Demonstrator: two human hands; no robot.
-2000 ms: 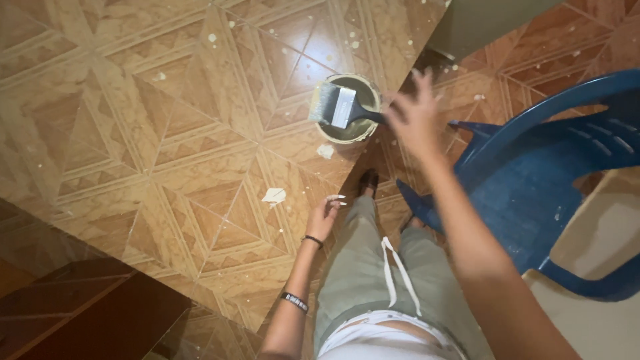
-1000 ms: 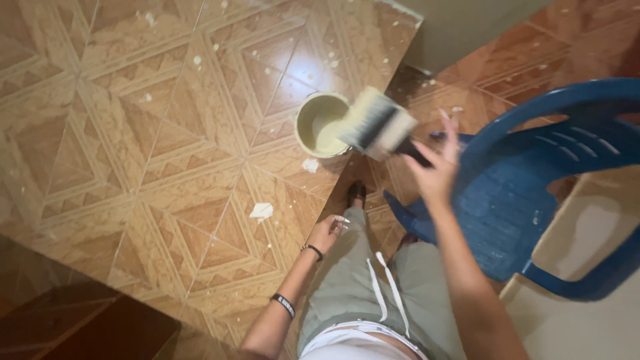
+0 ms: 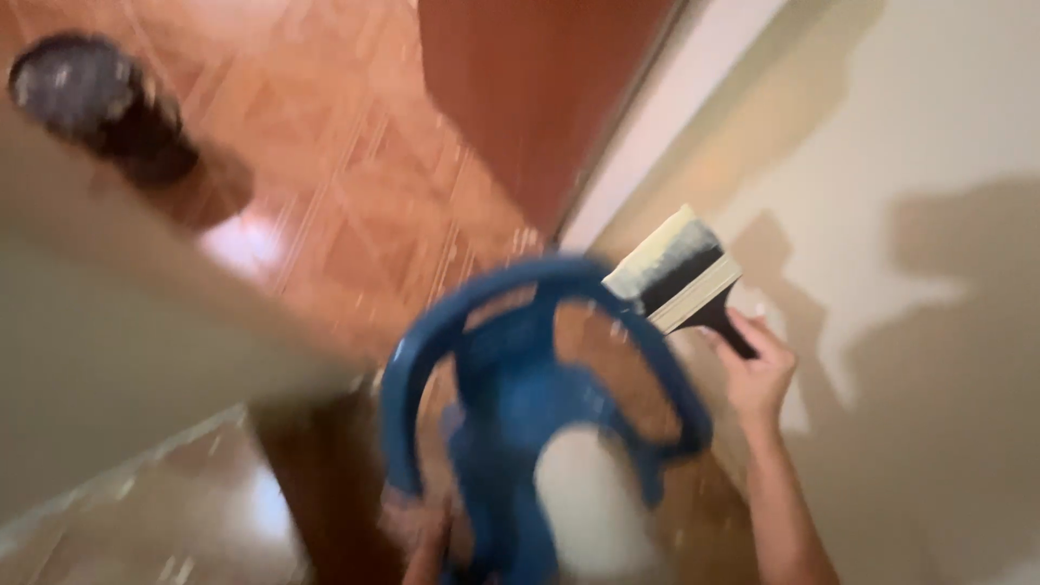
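Note:
At the right, my right hand [image 3: 756,366] grips the black handle of a wide paintbrush [image 3: 678,272], whose bristles are coated with pale cream paint. The brush is near the wall [image 3: 934,122], beside the top rail of a blue plastic chair [image 3: 520,382]. My left hand [image 3: 418,512] is low in the view at the chair's left armrest, blurred and partly hidden, so its grip cannot be made out. A pale rounded shape, perhaps my trouser leg [image 3: 593,496], shows over the chair seat.
A reddish-brown door or panel [image 3: 536,97] and a pale frame [image 3: 674,106] stand beyond the chair. A wall edge [image 3: 146,349] juts in from the left. A dark object [image 3: 97,101] rests on the tiled floor at upper left.
The view has swung far toward the wall and chair. The brush, earlier over the paint bucket, is now up beside the wall in my right hand. The bucket has left the view.

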